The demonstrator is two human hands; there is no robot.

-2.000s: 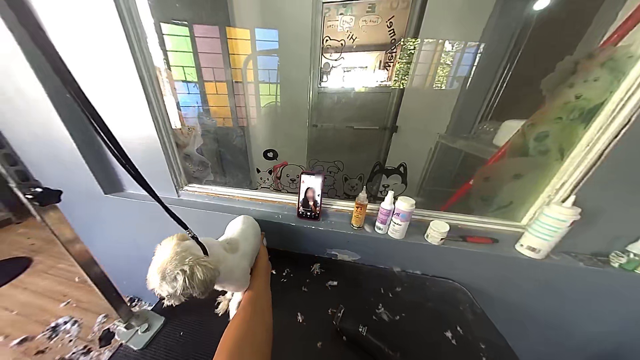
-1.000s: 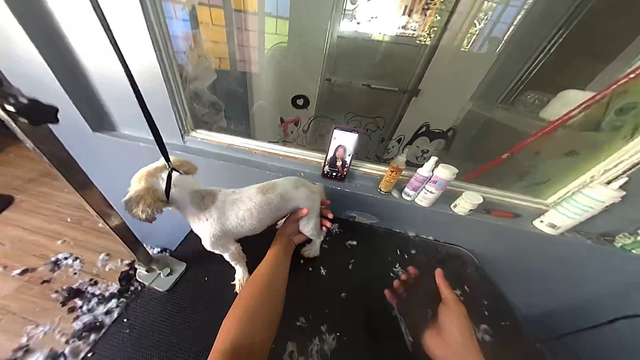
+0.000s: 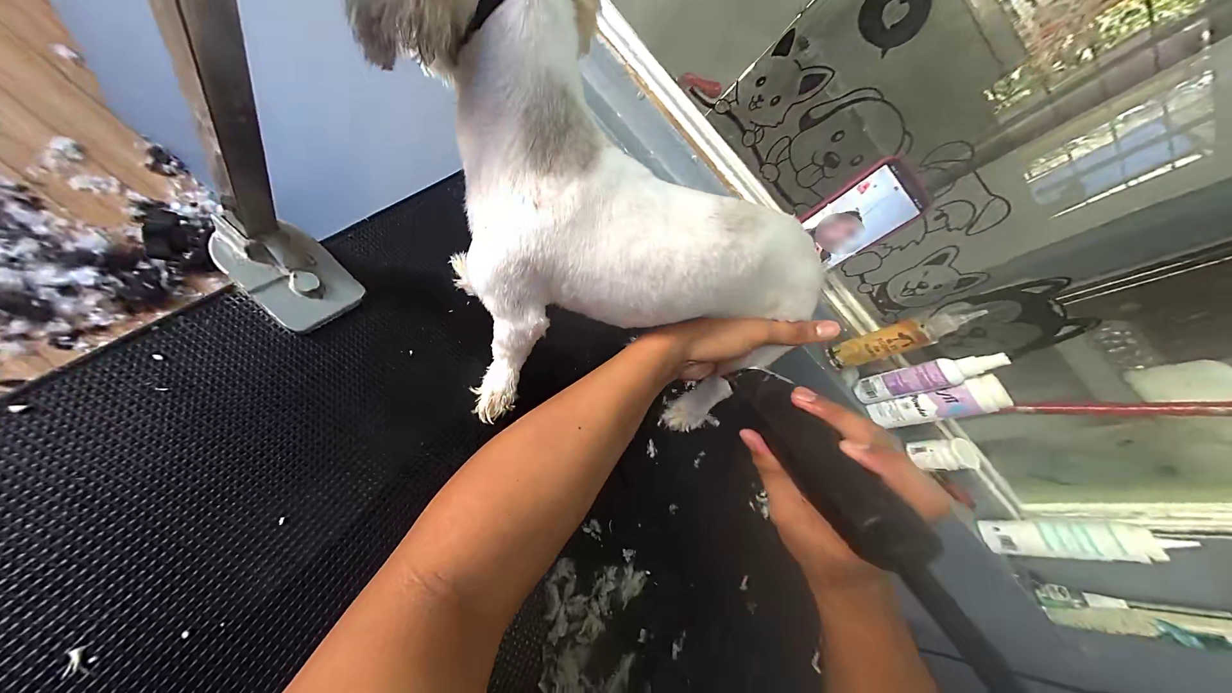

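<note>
A small white dog [image 3: 654,241] with short-clipped fur stands on a black textured mat [image 3: 192,481], its head partly cut off by the top edge of the view. My left hand [image 3: 731,345] lies against the dog's belly and hind leg, thumb or finger stretched over its rear. In my right hand [image 3: 847,472] is a black corded electric clipper [image 3: 818,452], held between thumb and fingers, with its head close to the dog's hind paw. Whether the blade touches the fur cannot be told. A dark collar [image 3: 481,19] circles the neck.
A metal post with a clamp base [image 3: 300,279] stands at the mat's left edge. Along the window ledge are a phone [image 3: 866,214], an amber bottle [image 3: 881,344], several white bottles [image 3: 934,404] and a white tube [image 3: 1073,540]. Clipped fur [image 3: 587,616] litters the mat and the wooden floor.
My right hand, with nothing in it one second ago, now holds the clipper by the dog's hindquarters. My left hand stays at the hind leg. The view has moved closer and tilted.
</note>
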